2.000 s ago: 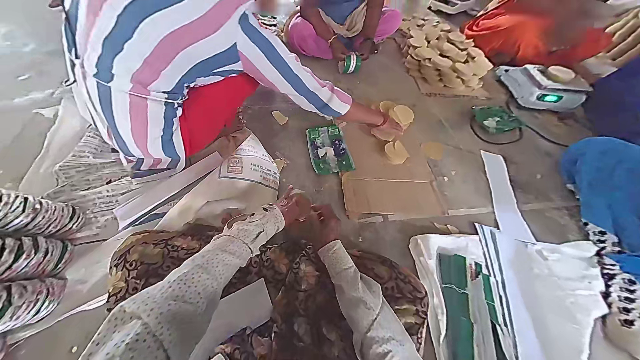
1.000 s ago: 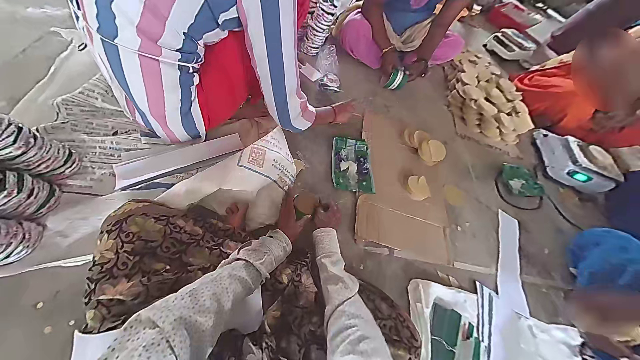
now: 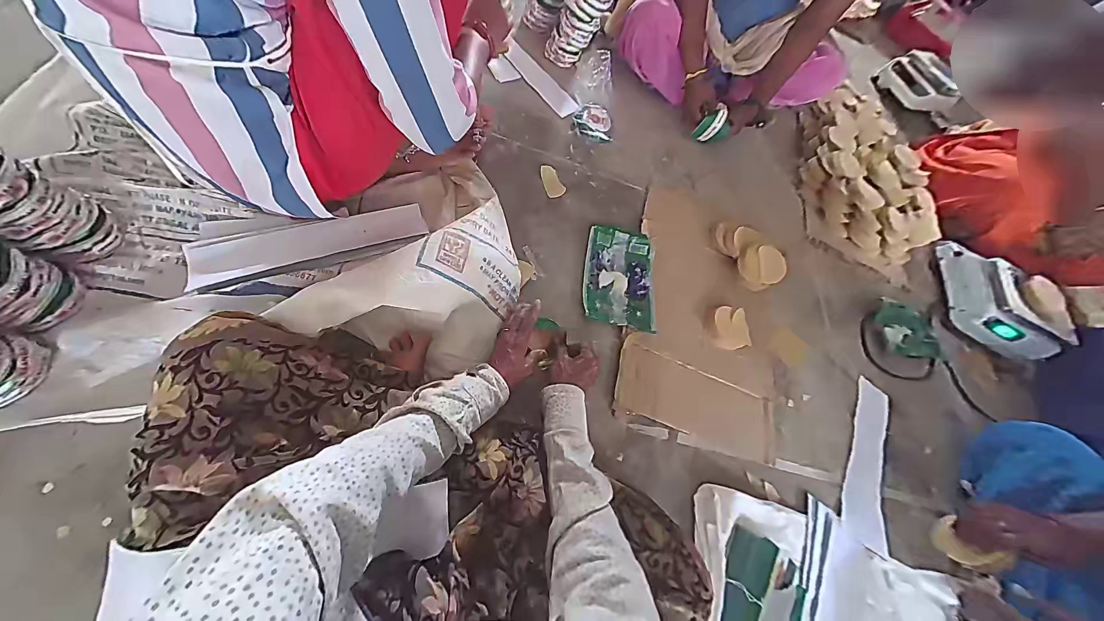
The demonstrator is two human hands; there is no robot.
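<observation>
Near the middle of the view, my left hand point(image 3: 516, 345) and my right hand point(image 3: 575, 366) come together around a small green item point(image 3: 545, 325), mostly covered by fingers, so its kind is unclear. Both hands appear to grip it. Beside my left hand lies a white printed sack point(image 3: 470, 259). A green printed plastic packet point(image 3: 618, 276) rests on the floor beyond my right hand, against a flattened cardboard sheet point(image 3: 699, 379). Small stacks of thin round yellowish discs point(image 3: 761, 264) sit on that cardboard.
A person in striped clothing point(image 3: 233, 95) crouches at upper left; others sit at the top and right. A heap of discs point(image 3: 867, 181), a weighing scale point(image 3: 1000, 302), stacked round packs point(image 3: 52, 216) and white strips point(image 3: 867, 466) surround the floor.
The co-worker's hand that was at the discs has drawn back toward the upper left. My hands stay close together, with the green item now showing. The view has shifted.
</observation>
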